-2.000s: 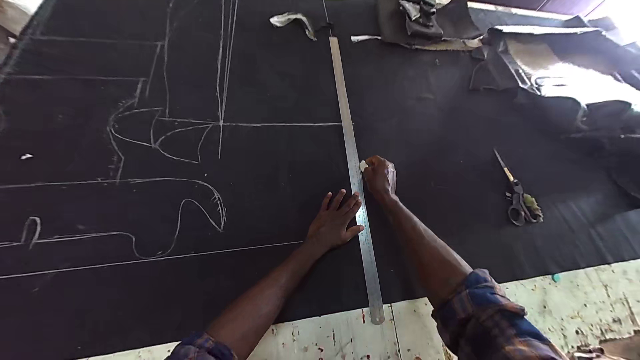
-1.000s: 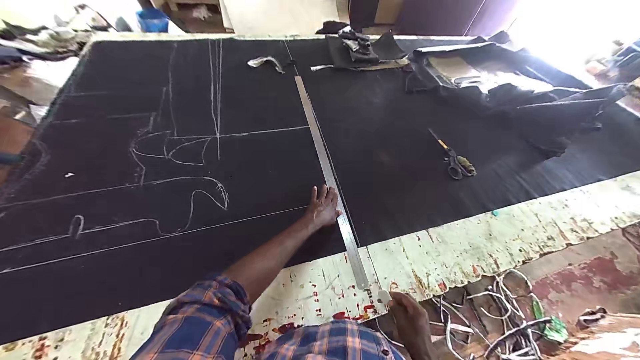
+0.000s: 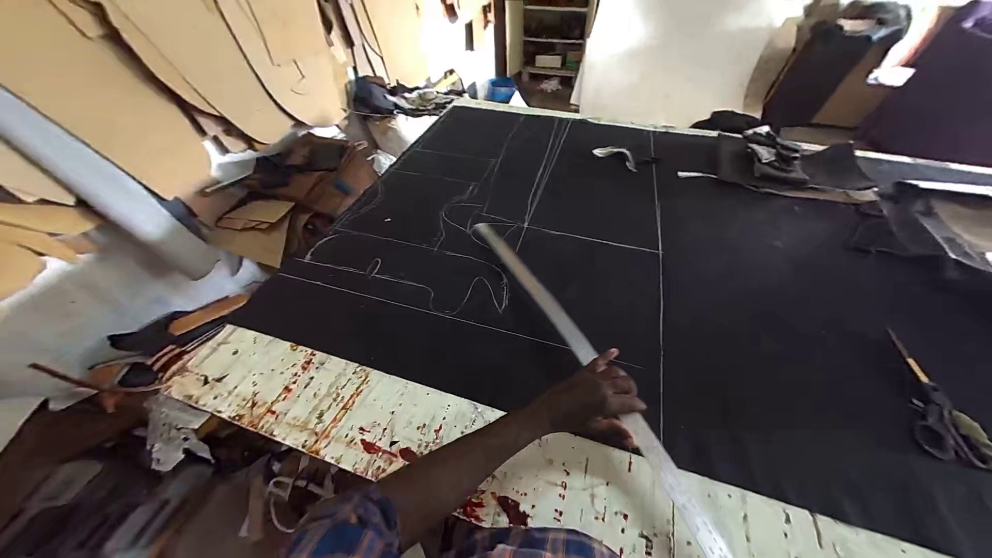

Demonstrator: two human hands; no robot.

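Black cloth (image 3: 752, 325) covers most of the table and bears white chalk outlines at the left, plus a long chalk line running away from the near edge. My left hand (image 3: 601, 399) grips a long metal ruler (image 3: 542, 298), which slants over the cloth's near edge. The ruler's far end lies over the chalk curves, and its near end leaves the view at the bottom. My right hand is out of view. Scissors (image 3: 930, 403) rest on the cloth at the right. A pale curled strip (image 3: 618, 155) lies near the far edge.
The paint-stained table edge (image 3: 310, 395) runs along the near side. Dark cloth scraps (image 3: 790, 167) lie at the back right. Beside the table at the left are piled scraps (image 3: 310, 186) and hanging card patterns (image 3: 271, 62). A blue bucket (image 3: 501, 89) stands beyond.
The ruler, flat along the chalk line before, is now in my left hand and slanted to the left. My right hand has gone out of view. The view has swung toward the left.
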